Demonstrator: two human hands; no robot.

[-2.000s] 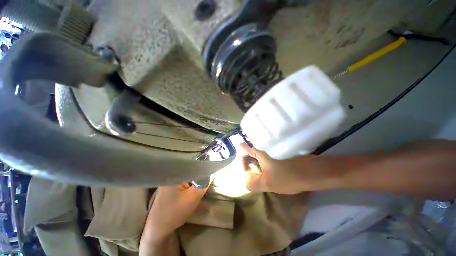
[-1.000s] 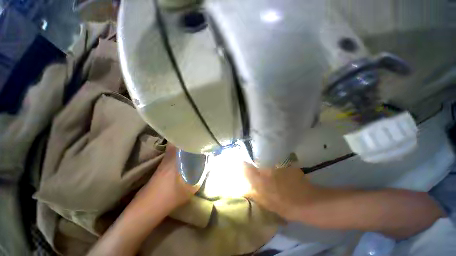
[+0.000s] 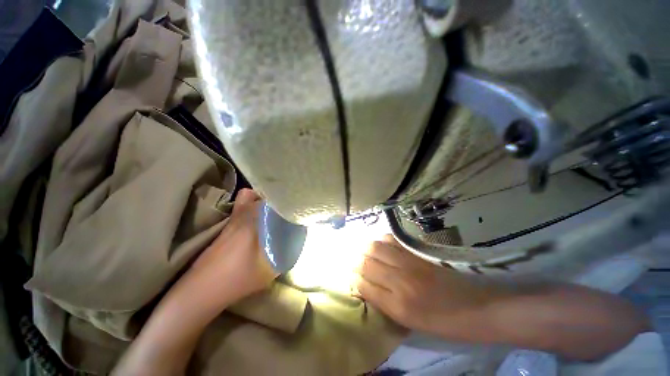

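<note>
The khaki coat (image 3: 132,220) lies in a large bundle at the left and under the machine head, with a flat piece below the bright lamp spot. The cream sewing machine head (image 3: 316,139) hangs over it. Glare hides the needle area. My left hand (image 3: 246,242) is on the coat left of the spot, its fingertips hidden behind a rounded grey part (image 3: 283,239). My right hand (image 3: 400,283) is right of the spot, its fingers bent against the cloth; glare washes out its fingertips, so its grip cannot be told.
A metal lever (image 3: 503,110) with thread running by it and a dark coil spring (image 3: 624,165) are close at the upper right. A curved pale bar crosses above my right forearm. Dark navy cloth (image 3: 37,55) is at the upper left.
The view has shifted closer to the machine head; the white knob seen before is out of the picture. More of the coat shows at the left than two seconds ago. Both hands stay beside the bright spot.
</note>
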